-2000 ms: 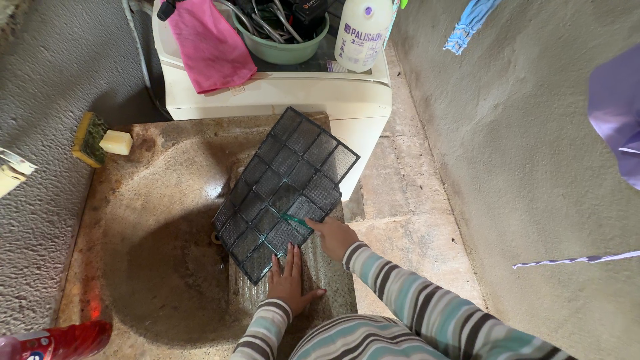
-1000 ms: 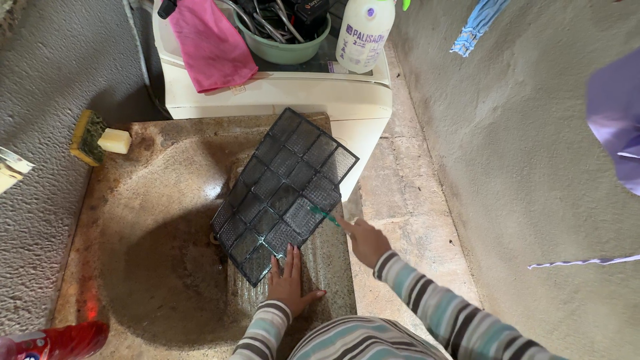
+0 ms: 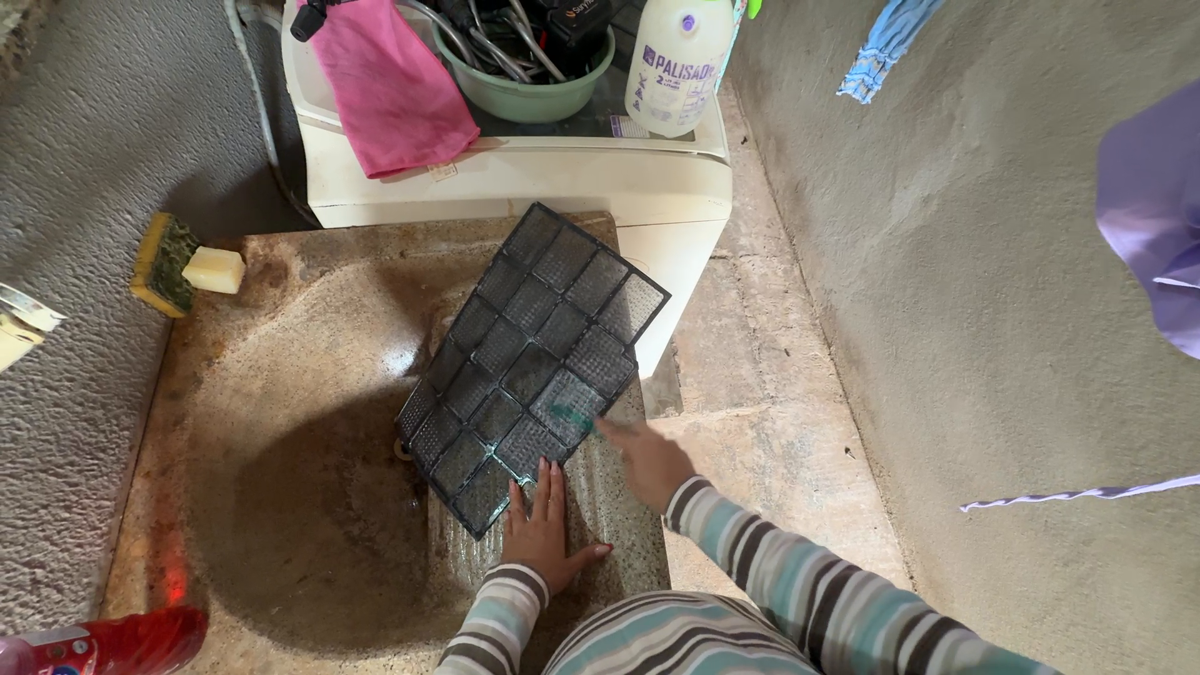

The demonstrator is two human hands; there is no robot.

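Observation:
A black plastic-framed mesh filter (image 3: 534,342) lies tilted across the right side of a stone laundry sink (image 3: 281,450), over its ridged washboard part. My left hand (image 3: 544,534) has its fingers spread, with the fingertips resting on the filter's lower edge and the thumb out to the right. In my right hand (image 3: 647,459) is a small green brush (image 3: 570,415), blurred, held against the mesh near the filter's right edge. Wet, whitish suds show on the frame just above my left fingertips.
A sponge (image 3: 161,265) and a bar of soap (image 3: 216,270) sit at the sink's upper left corner. A red bottle (image 3: 141,642) lies lower left. Behind, a white washing machine (image 3: 525,178) bears a pink cloth (image 3: 394,94), a green basin (image 3: 530,98) and a white bottle (image 3: 677,70).
My right hand has shifted over the mesh with the green brush, first rightward, then slightly back toward the left. My left hand and the filter have stayed in place.

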